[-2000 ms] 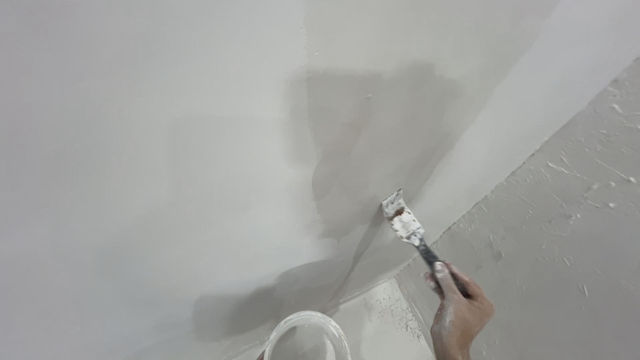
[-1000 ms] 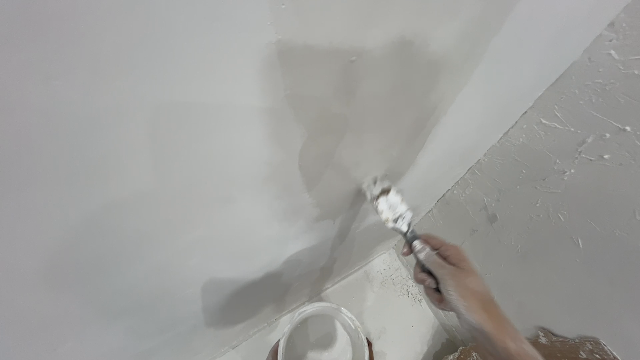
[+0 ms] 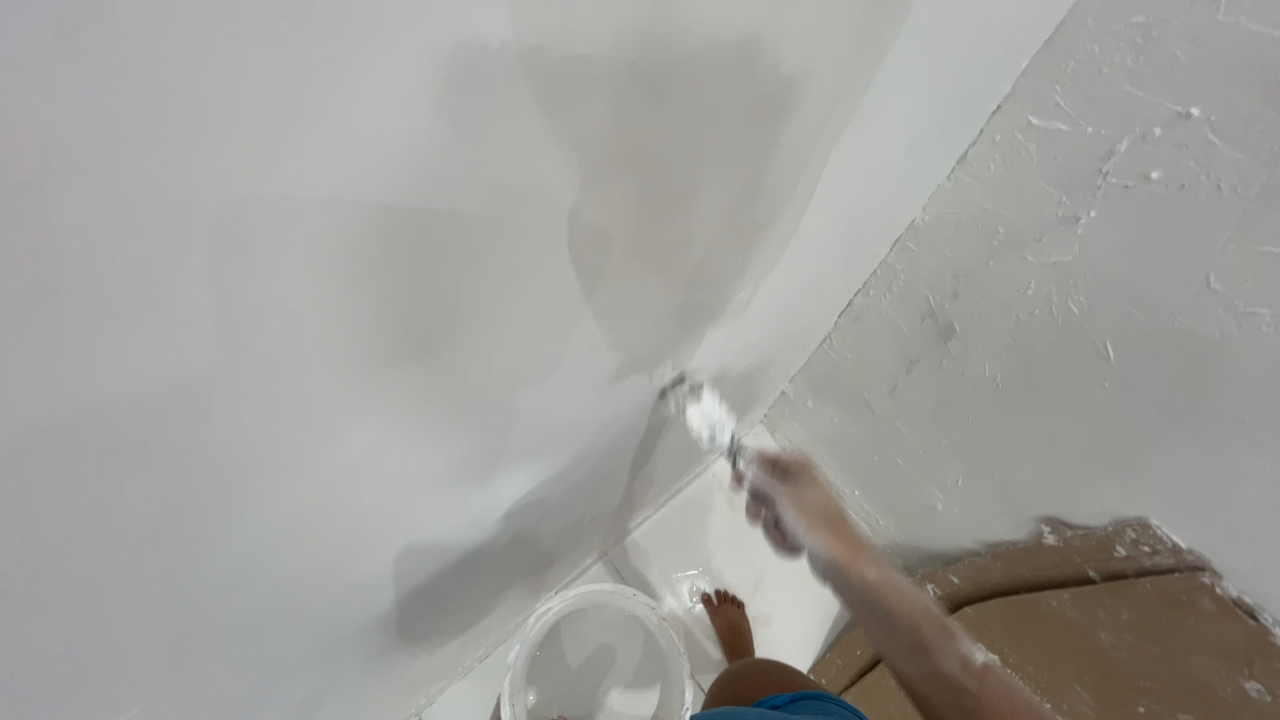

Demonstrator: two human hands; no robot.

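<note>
My right hand (image 3: 785, 500), blurred by motion, grips the dark handle of a paintbrush (image 3: 710, 418). White paint coats the brush's ferrule, and its bristle tip meets the wall (image 3: 480, 250) low down, close to the corner. Around and above the tip the wall shows a greyer, wet-looking patch. A round white bucket (image 3: 515, 660) is at the bottom, left of my bare foot; fingertips show at its side and lower edge. My left hand is mostly hidden by the bucket, so its hold is unclear.
At right stands a grey wall (image 3: 1020, 360) with raised white splatters. A brown padded piece of furniture (image 3: 1110, 640), spotted with white, lies at lower right. Pale floor tiles (image 3: 770, 560) meet the walls under my arm, with my bare foot (image 3: 732, 625) on them.
The brush has moved down along the wall toward the corner and floor. The view has shifted, bringing my foot, blue clothing and more of the brown furniture into sight.
</note>
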